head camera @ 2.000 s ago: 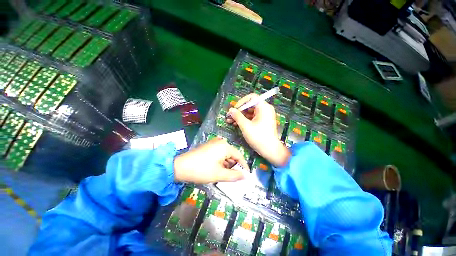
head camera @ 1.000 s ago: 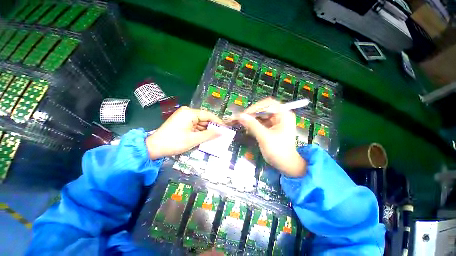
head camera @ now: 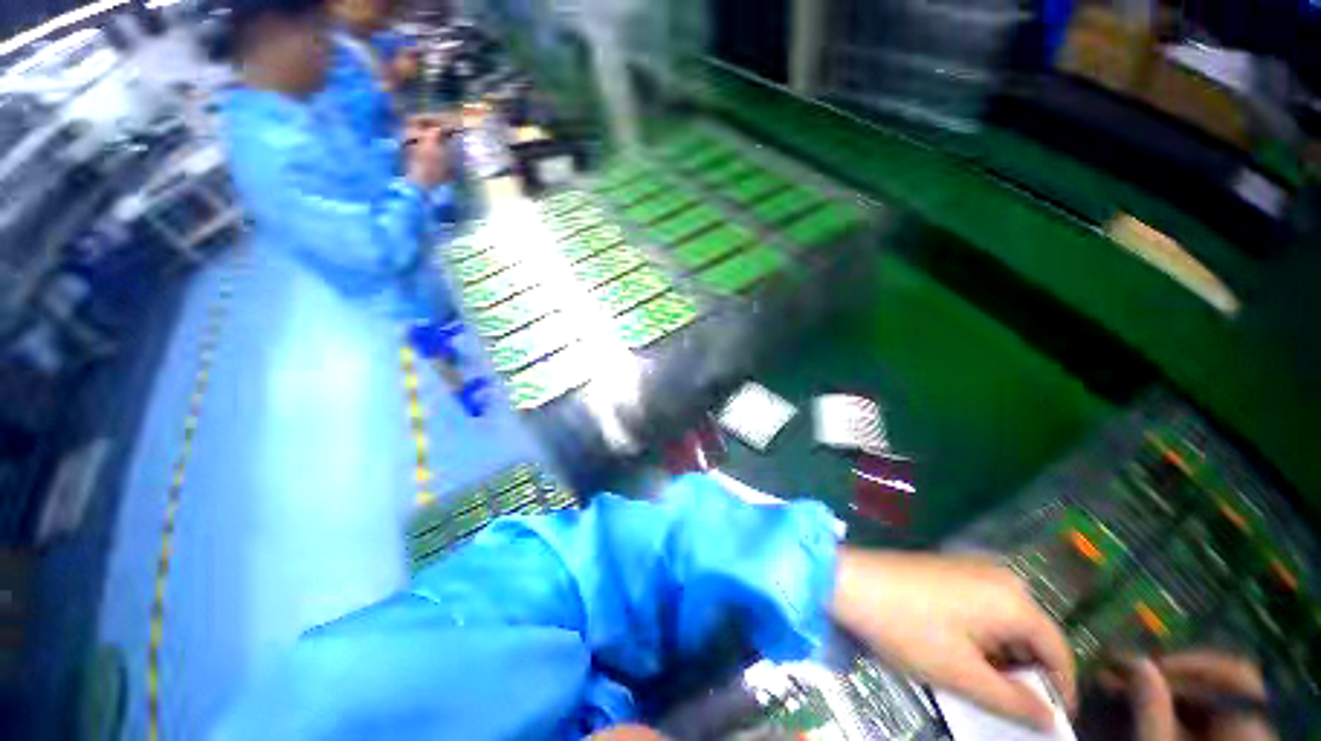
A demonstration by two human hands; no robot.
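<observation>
My left hand (head camera: 949, 623) is at the lower right and pinches a white label strip (head camera: 1000, 712) between thumb and fingers. My right hand (head camera: 1200, 695) is blurred, near the lower right edge beside the left hand. A dark slim thing shows by its fingers, but I cannot tell whether it is the tweezers. Both hands are over the clear blister tray (head camera: 1043, 528), which holds green circuit boards (head camera: 1079, 547) with orange patches. The picture is blurred and the tray's lower part is cut off.
Stacked blister trays (head camera: 724, 326) with green boards stand at centre left. White dotted label sheets (head camera: 850, 423) and dark red film (head camera: 882, 489) lie between stack and tray. A person in blue (head camera: 312, 174) stands at the upper left, beside a blue floor (head camera: 312, 434) with yellow tape.
The view has swung left, so the tray and hands now lie at the lower right. A person and the floor have come into view. The left hand still holds the white strip.
</observation>
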